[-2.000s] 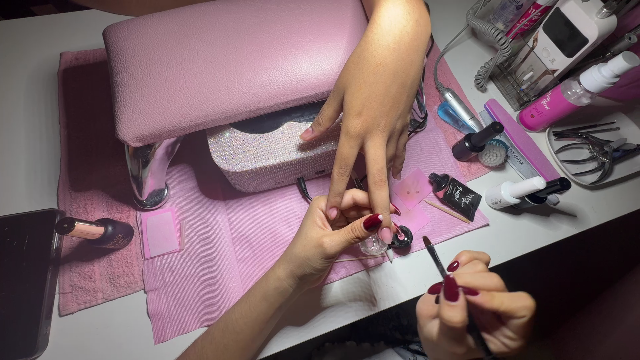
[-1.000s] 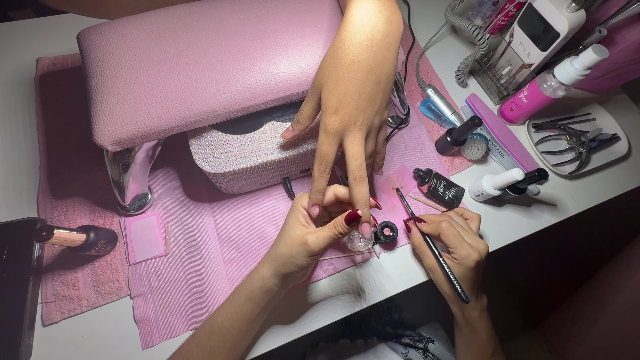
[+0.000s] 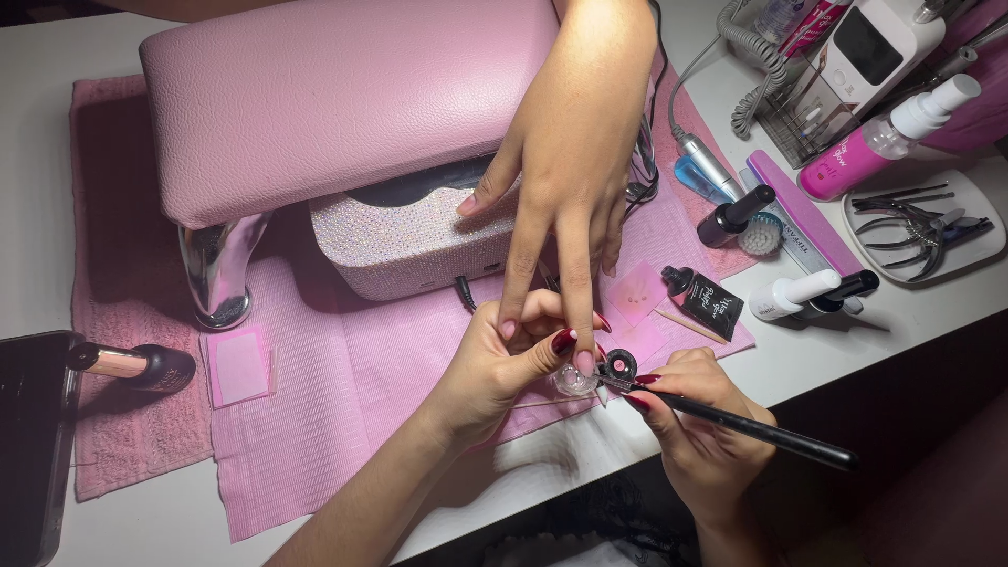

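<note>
My left hand (image 3: 504,366), with dark red nails, holds a finger of another person's hand (image 3: 579,189) between thumb and fingers. That hand reaches down from the top, palm down, beside a pink padded armrest (image 3: 346,94). In my right hand (image 3: 701,417) is a thin black-handled nail brush (image 3: 756,429), its tip close to the held fingertip. Just below that fingertip stands a small clear glass dish (image 3: 576,380), with a small open black pot (image 3: 620,365) to its right. A black tube (image 3: 706,303) and a wooden stick (image 3: 691,325) lie above my right hand.
A rhinestone-covered nail lamp (image 3: 409,244) sits under the armrest. At right are nail polish bottles (image 3: 734,216), a pink nail file (image 3: 803,213), a pink spray bottle (image 3: 858,161) and a tray (image 3: 976,256) of nippers. A polish bottle (image 3: 161,368) and a dark tablet-like device (image 3: 31,441) lie at left.
My right hand has brought the brush from beside the black tube to the held fingertip. My left hand still holds the other person's finger.
</note>
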